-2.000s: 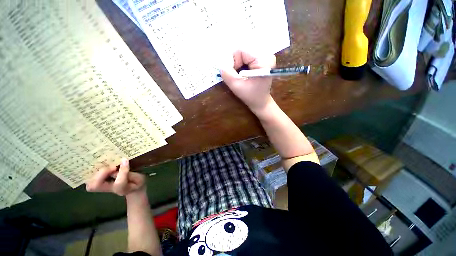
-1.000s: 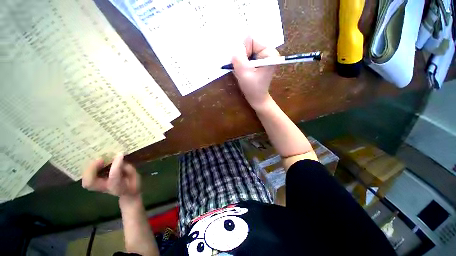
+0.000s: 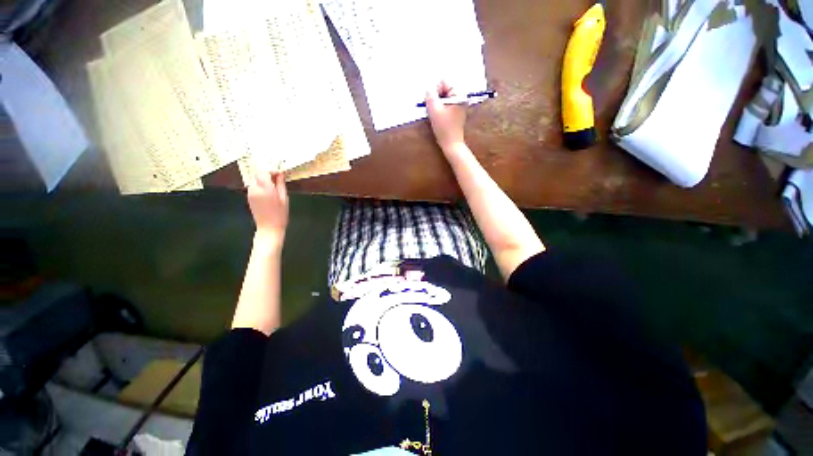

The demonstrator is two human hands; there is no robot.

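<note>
My right hand (image 3: 447,116) holds a white pen (image 3: 468,98) with dark ends; its tip points left over the white form (image 3: 406,53). The form has small writing and lies on the desk. My left hand (image 3: 267,196) pinches the near edge of the yellowish printed sheets (image 3: 272,89) at the desk's front edge. These sheets overlap in a fan. More cream printed sheets (image 3: 156,107) lie to their left. The fingertips of my left hand are partly hidden at the paper edge.
A yellow torch (image 3: 579,80) with a black end lies right of the form. A white and grey-beige folded bundle (image 3: 686,125) and tangled strips (image 3: 793,116) lie further right. A pale loose sheet (image 3: 40,111) is at the far left. The worn brown desk (image 3: 526,169) ends above my lap.
The view has shifted and widened, showing more desk at the left. My left hand has moved onto the edge of the yellowish sheets and closed on it. My right hand still holds the pen.
</note>
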